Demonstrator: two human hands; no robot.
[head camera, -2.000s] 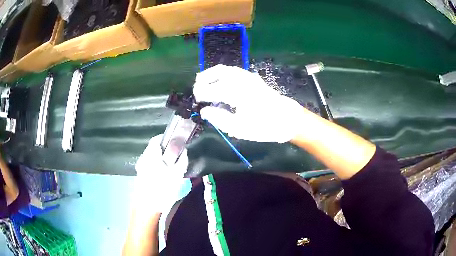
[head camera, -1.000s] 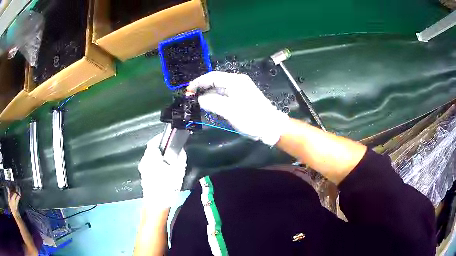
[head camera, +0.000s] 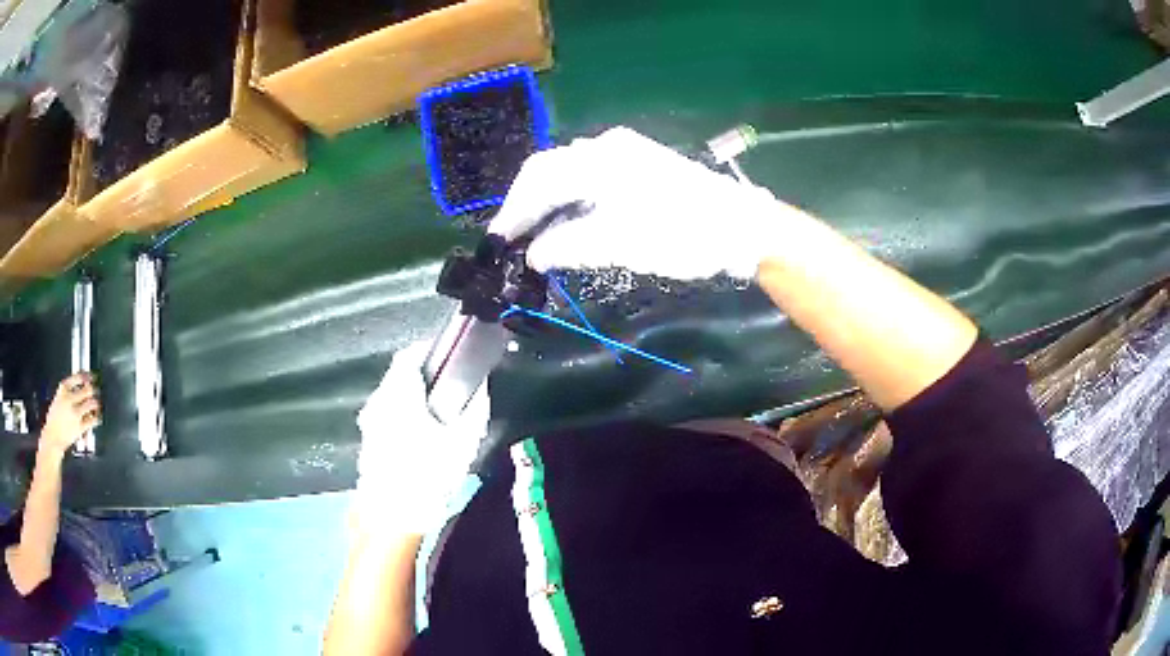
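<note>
My left hand (head camera: 423, 442), in a white glove, is closed around a bundle of silver profiles (head camera: 465, 365). Black plastic fittings (head camera: 477, 282) sit at the far end of the bundle. Bright blue cords (head camera: 616, 344) trail from that end to the right. My right hand (head camera: 629, 212), also in a white glove, is at the fittings with its fingertips bent together. A small dark piece shows between its thumb and fingers. The exact contact at the fingertips is hidden by the glove.
A blue bin (head camera: 430, 147) of black parts stands behind the hands. Cardboard cartons (head camera: 398, 77) are at back left. Silver profiles (head camera: 150, 359) lie at left, where another person's hand (head camera: 73, 410) touches one. A hammer (head camera: 731, 142) lies behind my right wrist. Plastic-wrapped cardboard (head camera: 1091, 397) is at right.
My right hand has gone from the heap area to the fittings and back near them, now covering part of the heap and hammer handle. Another person's hand has reached a profile at left.
</note>
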